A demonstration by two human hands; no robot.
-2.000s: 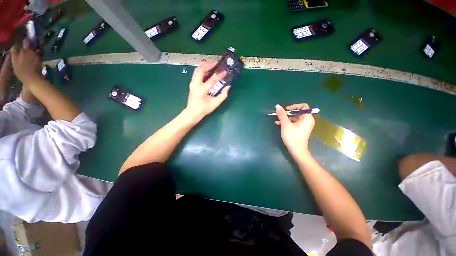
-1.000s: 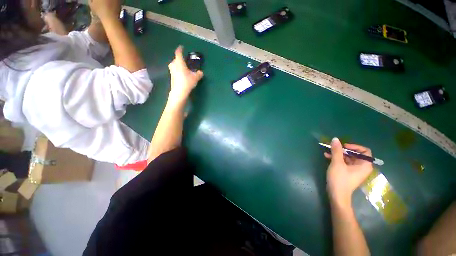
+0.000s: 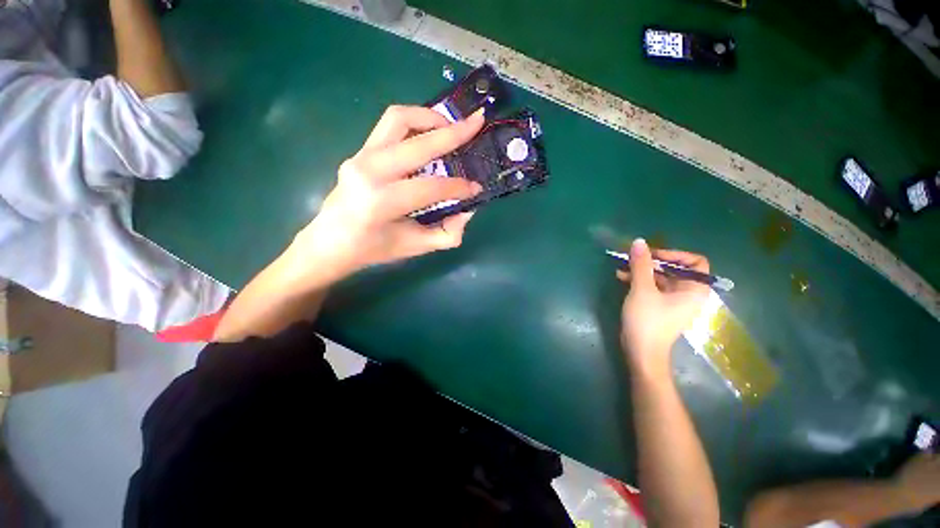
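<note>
My left hand (image 3: 397,186) is closed over a black phone handset (image 3: 500,160), its fingers across the pale label area. The handset's round whitish disc and a thin red wire show at its far end. A second black handset (image 3: 476,91) lies just behind it, partly hidden by the handset and my fingers. My right hand (image 3: 665,294) holds a slim dark tool (image 3: 675,270) like a pen, light rear end to the right, tip pointing left above the green bench. An amber tape sheet (image 3: 742,356) on a shiny liner lies right of my right hand.
A pale worn rail (image 3: 618,113) crosses behind the hands. Beyond it lie more handsets (image 3: 689,47). Small amber scraps (image 3: 801,283) lie at the right. A person in white sleeves (image 3: 77,170) sits at left. Another person's forearm (image 3: 845,503) is at lower right, near a handset (image 3: 925,434).
My left hand has come back from the left with a handset and now holds it beside the one lying near the rail. My right hand still holds the tool. The camera view has shifted.
</note>
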